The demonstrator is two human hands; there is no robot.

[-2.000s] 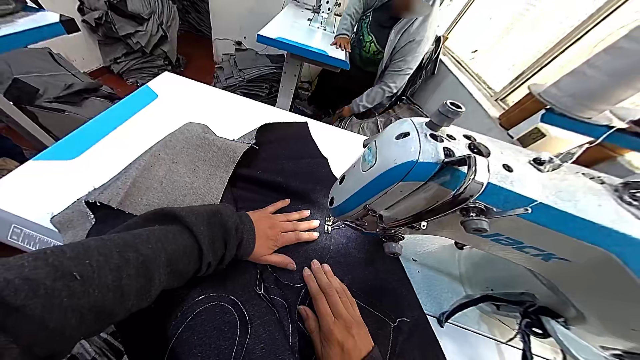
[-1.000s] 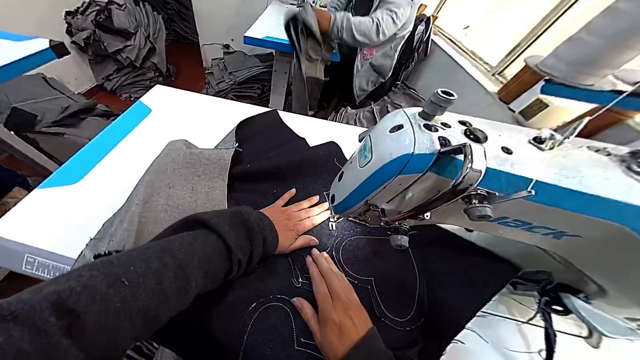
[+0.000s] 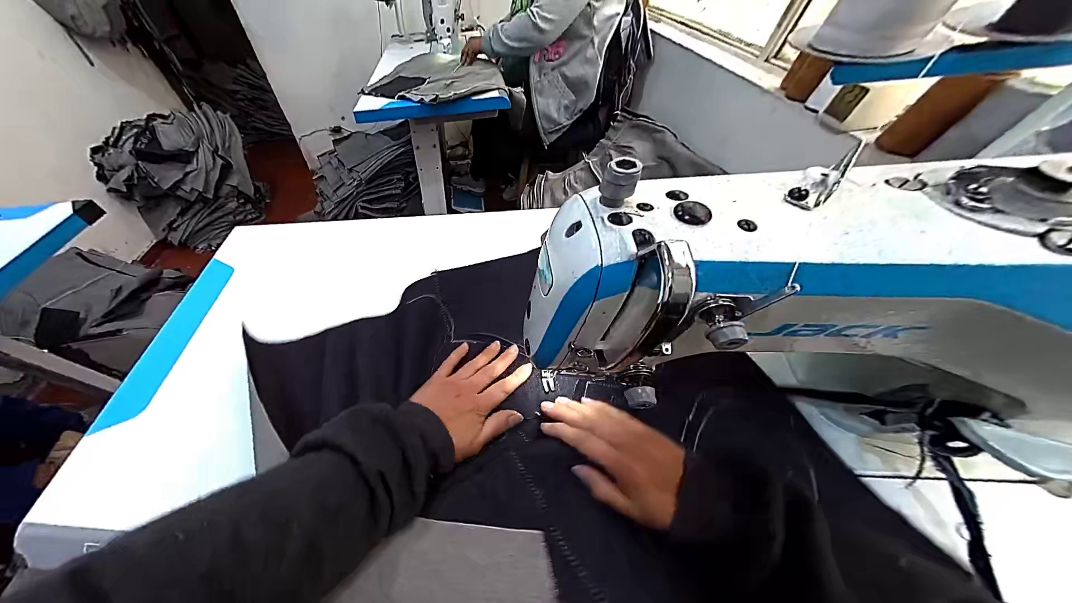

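Note:
Dark denim fabric [image 3: 352,360] with light stitching lies across the white sewing table [image 3: 310,268], under the presser foot [image 3: 548,382] of a Jack industrial sewing machine [image 3: 837,243]. My left hand [image 3: 476,397] rests flat on the cloth, fingers spread, just left of the foot. My right hand [image 3: 621,459], slightly blurred, is on or just over the cloth in front of the foot, its fingers pointing left. Neither hand grips anything that shows. A lighter grey part of the fabric [image 3: 456,561] shows at the bottom. The needle's tip cannot be made out.
Another person [image 3: 561,59] works at a second sewing table [image 3: 431,107] behind, a hand on grey cloth. Piles of grey garments [image 3: 180,172] stand on the floor at the left and beside that table. Thread cones [image 3: 879,29] are at the upper right; dark strips [image 3: 963,511] hang at the right.
The dark fabric has turned and shifted under the machine; its grey part, at the left before, now shows at the bottom. My right hand has swung round to point left. The other person's cloth now lies on their table.

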